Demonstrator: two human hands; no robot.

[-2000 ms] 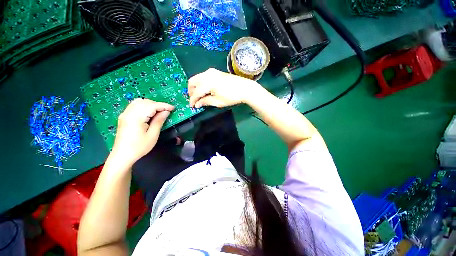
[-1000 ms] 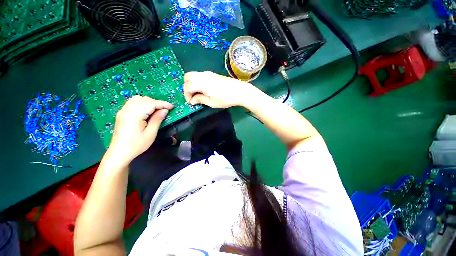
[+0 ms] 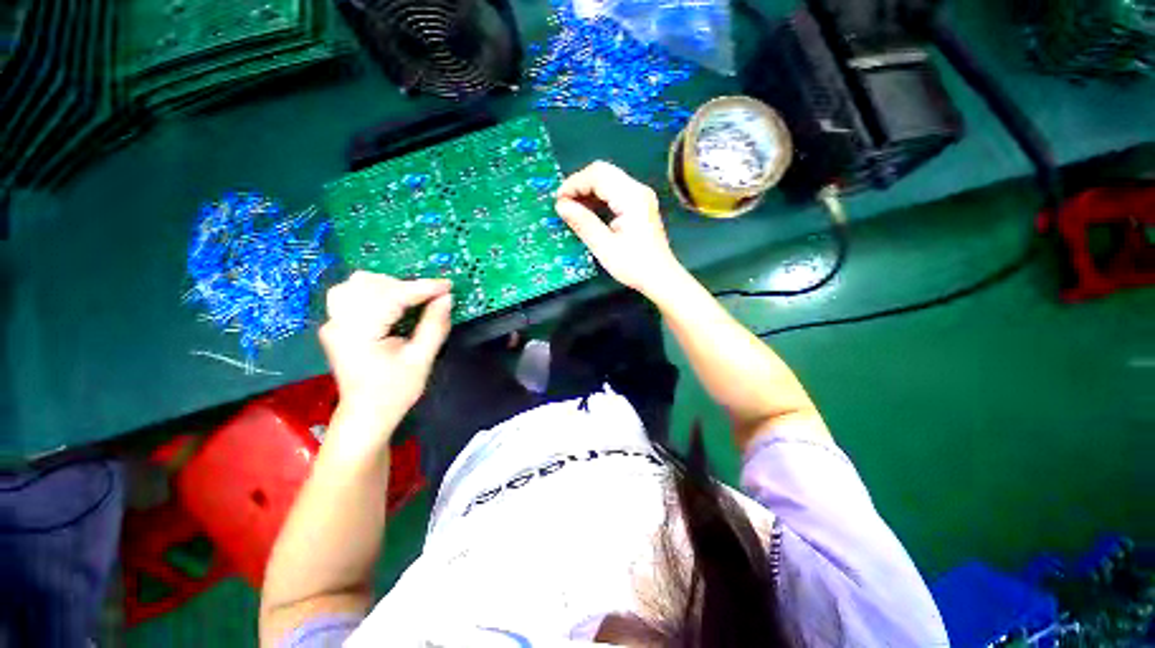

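Observation:
The green circuit board (image 3: 484, 228) lies on the bench in front of me, with several blue components standing on it. My left hand (image 3: 384, 339) is at the board's near left corner, thumb and forefinger pinched together over its front edge. My right hand (image 3: 617, 225) is at the board's right edge, fingers curled with thumb and fingertips close together. Whether either hand holds a small part cannot be seen. A loose pile of blue leaded components (image 3: 253, 270) lies left of the board, another pile (image 3: 605, 74) beyond it.
The round yellowish tin (image 3: 728, 158) stands right of the board, beside the black soldering station (image 3: 861, 108) with its cord. A black fan (image 3: 437, 44) and a clear bag (image 3: 678, 28) are beyond. Stacked boards (image 3: 215, 63) lie far left. Red stools (image 3: 247, 475) stand below the bench.
The view has shifted, so the bench appears further right. My left hand has moved left along the board's front edge. My right hand has moved away from the front corner, up the board's right side.

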